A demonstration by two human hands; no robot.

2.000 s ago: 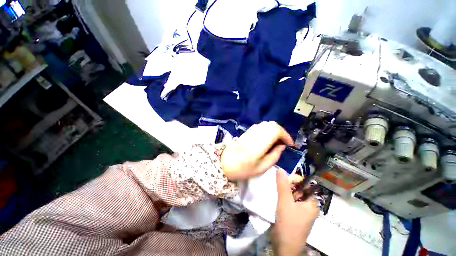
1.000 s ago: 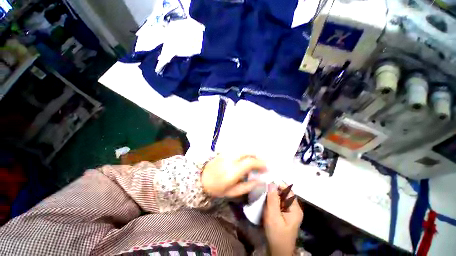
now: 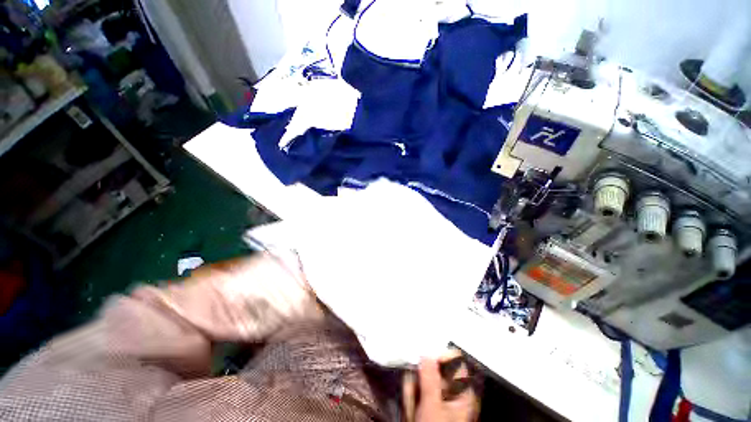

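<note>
A white garment panel (image 3: 387,264) is spread over the table's front edge and towards my lap. My right hand (image 3: 440,391) grips its lower edge, with dark snips (image 3: 457,371) in the palm. My left hand is not visible; the blurred left sleeve (image 3: 239,301) ends at the white cloth, which may cover the hand. The navy garment panel (image 3: 412,107) lies heaped behind the white one, with a pale stitched edge between them. The overlock machine (image 3: 568,124) stands at the right, its needle area (image 3: 527,198) beside the navy cloth.
Trimmings (image 3: 515,301) lie below the needle area. Cream tension dials (image 3: 611,195) line the machine front. Blue tapes (image 3: 665,387) hang over the table at the lower right. A cluttered shelf (image 3: 123,152) stands at the left on the green floor. White cloth pieces lie at the table's back left.
The white panel has been drawn up and spread over the table front. My left arm has moved left and its hand is out of sight. My right hand has moved lower, towards the lap.
</note>
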